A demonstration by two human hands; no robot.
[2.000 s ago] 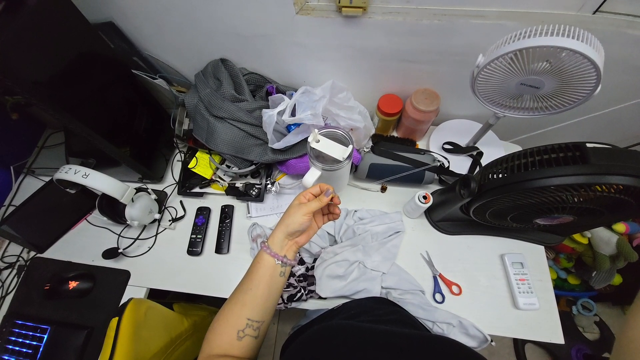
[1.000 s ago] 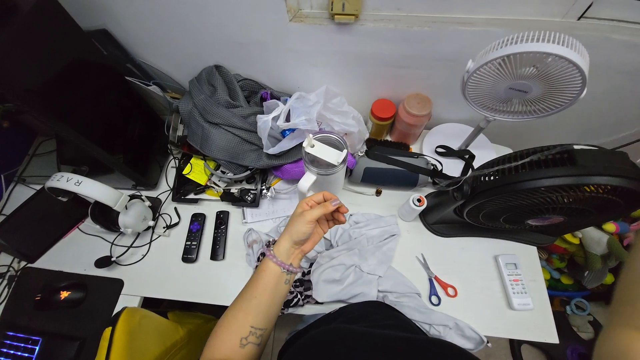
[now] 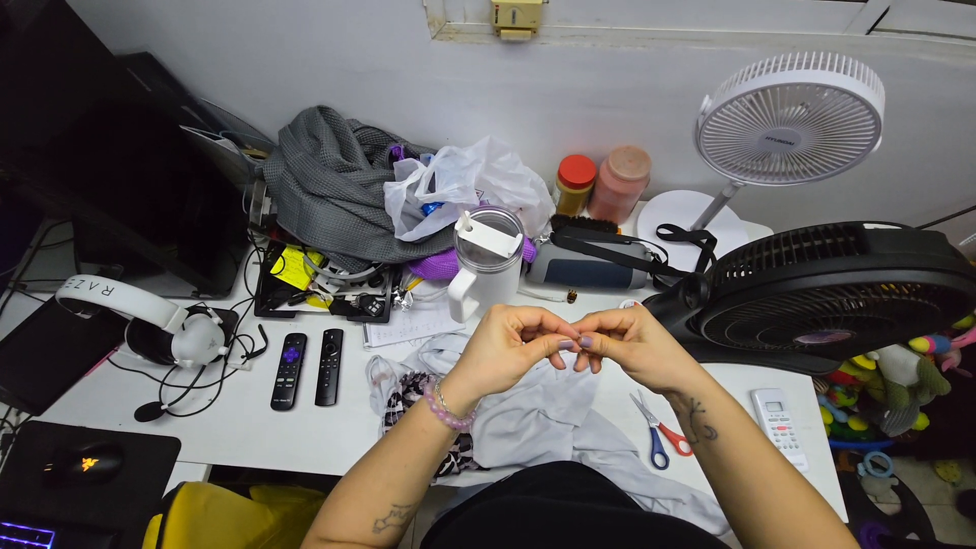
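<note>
My left hand (image 3: 518, 345) and my right hand (image 3: 625, 341) meet at the fingertips above the desk. Thumbs and forefingers are pinched together; whatever may be between them is too small to tell. Beneath the hands lies a light grey cloth (image 3: 534, 415), with a black-and-white patterned fabric (image 3: 404, 396) by its left side. A white tumbler with a handle (image 3: 492, 278) stands just behind my left hand. Scissors with blue and red handles (image 3: 657, 435) rest partly open near my right forearm. A thread spool (image 3: 630, 303) is mostly hidden behind my right hand.
Two remotes (image 3: 290, 371) and a white headset (image 3: 187, 335) lie left. A black fan (image 3: 816, 305) and white fan (image 3: 789, 130) stand right, near a white remote (image 3: 778, 427). Behind are a speaker (image 3: 595, 263), two jars (image 3: 621, 183), a plastic bag (image 3: 473, 183) and a grey cloth bundle (image 3: 328, 183).
My right hand has come in from the right and now meets my left hand at the fingertips. Earlier, only my left hand was over the cloth, and the spool was in plain sight.
</note>
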